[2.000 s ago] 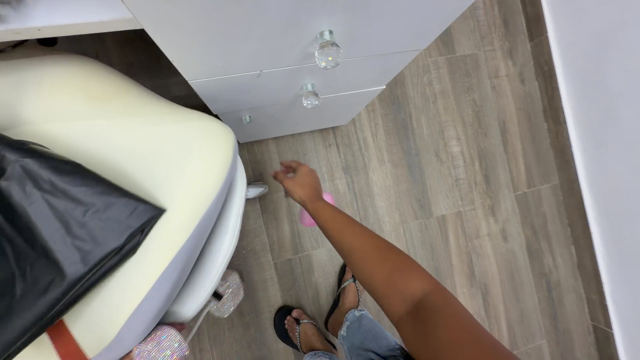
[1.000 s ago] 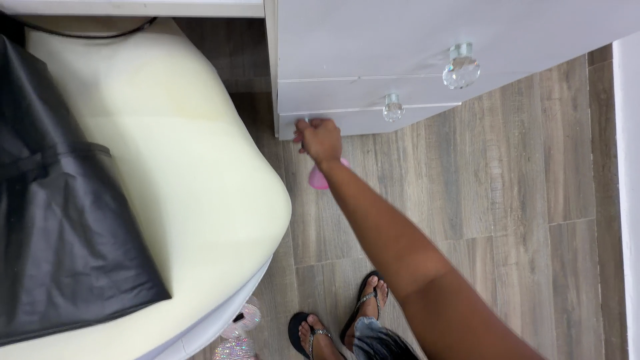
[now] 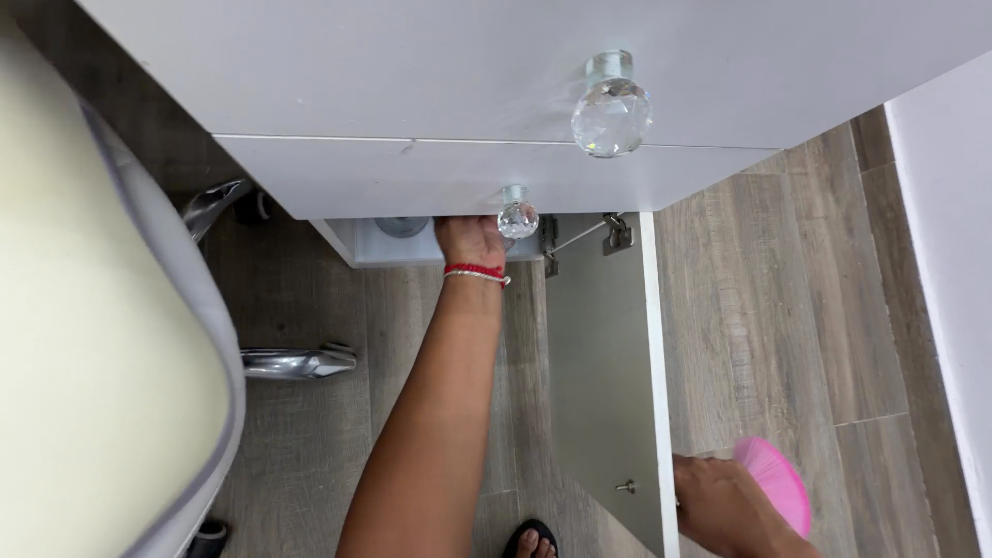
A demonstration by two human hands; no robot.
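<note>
My left hand (image 3: pixel 474 242), with a red braided and a silver-coloured bracelet at the wrist, reaches palm up into the low compartment of a white cabinet (image 3: pixel 434 174); its fingertips are hidden under the drawer front. A clear round object (image 3: pixel 401 225) lies inside, left of that hand. My right hand (image 3: pixel 721 496) is at the outer side of the open cabinet door (image 3: pixel 604 372), level with a screw (image 3: pixel 626 487) on the inner face; its fingers are largely hidden behind the door's edge. Beside this hand shows a pink, pleated, rounded thing (image 3: pixel 779 484); whether it is held is unclear.
Two faceted clear knobs (image 3: pixel 612 116) jut from the drawer fronts above the compartment. A cream-seated chair (image 3: pixel 101 325) with chromed legs (image 3: pixel 298 363) stands at left. My foot in a black flip-flop (image 3: pixel 531 540) is at the bottom, and a white surface (image 3: pixel 949 232) runs along the right.
The cabinet's lowest door, shut before, now stands open. My left hand has come into view inside the compartment. My right hand was at the cabinet's lower front corner a second ago. The view is closer.
</note>
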